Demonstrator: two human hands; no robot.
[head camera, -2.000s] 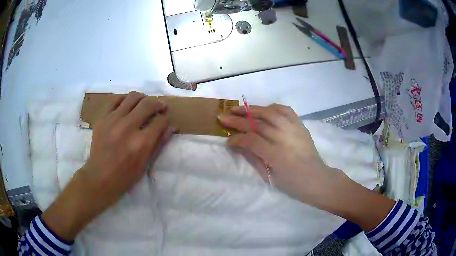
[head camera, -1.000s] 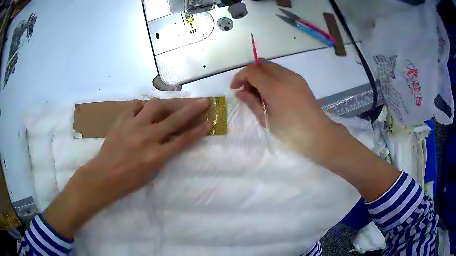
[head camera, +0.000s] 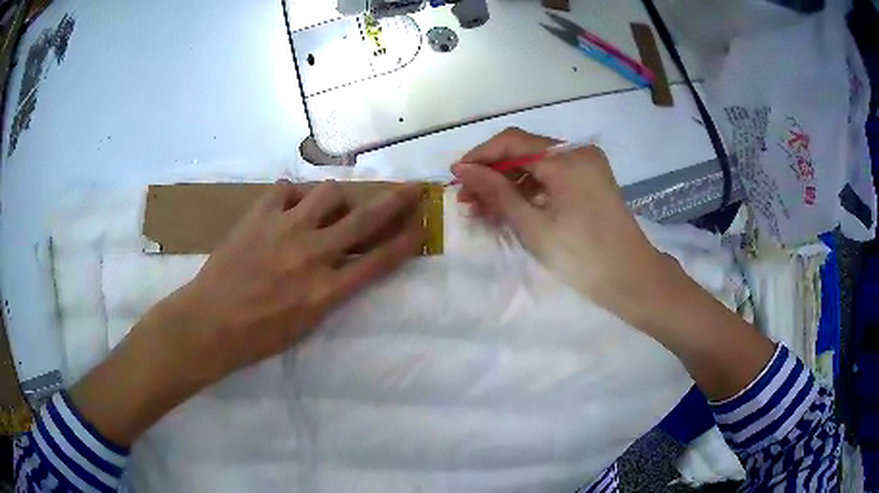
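The white quilted garment panel (head camera: 463, 385) covers the table's near edge and my lap. The brown cardboard template (head camera: 193, 217), with yellow tape at its right end, lies flat along the panel's top edge. My left hand (head camera: 308, 246) lies spread on the template, pressing it down. My right hand (head camera: 549, 193) holds the thin pink-red marking pen (head camera: 525, 162) between thumb and fingers; its tip is at the upper right corner of the template, by the tape. The pen's pale end points right.
The sewing machine bed (head camera: 463, 87) is behind the panel, with the needle area at the top edge. Snips and a pen (head camera: 607, 56) lie on it beside a small brown strip (head camera: 652, 65). A plastic bag (head camera: 781, 144) is at right, with a dark cable before it.
My right hand has left the template's taped end and turned the pen from upright to nearly level, its tip now at the template's corner. My left hand has slid right along the template.
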